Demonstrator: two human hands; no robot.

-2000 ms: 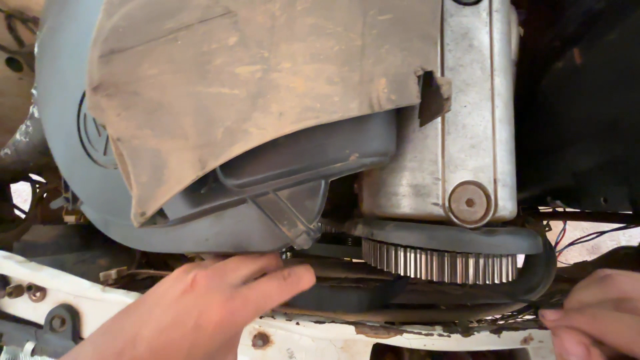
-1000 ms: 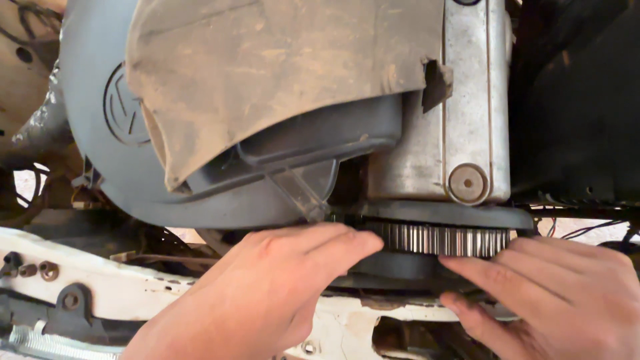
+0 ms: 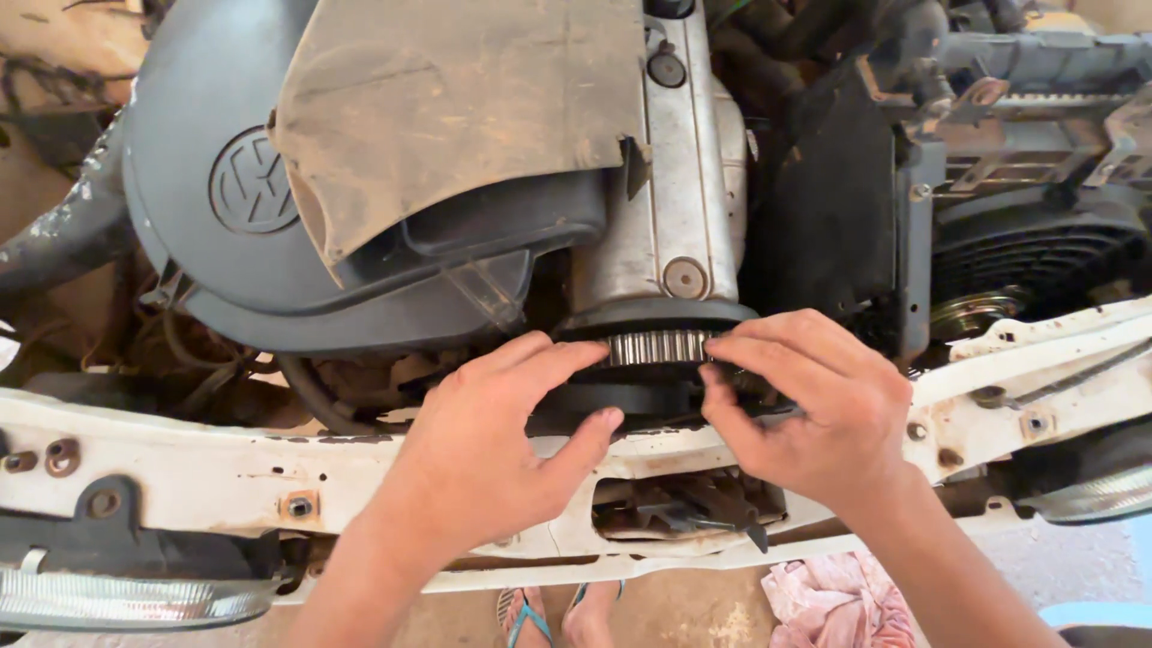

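A toothed metal camshaft pulley sits at the front end of the engine, below the silver valve cover. My left hand has its fingertips at the pulley's left edge, thumb apart. At the pulley's right edge are the fingertips of my right hand, its thumb just below them. A black curved timing belt cover lies in front of and below the pulley. Whether either hand grips anything cannot be told. The backs of the hands hide part of what lies around the pulley.
A round gray air filter housing stands at the left, partly under a worn brown sheet. The white front crossmember spans the foreground. At the right are a radiator fan and a headlight. A pink cloth lies on the floor.
Both hands have come from apart, below and beside the pulley, to its two edges. The left hand was lower left, the right at the far right. The view now takes in more of the surroundings.
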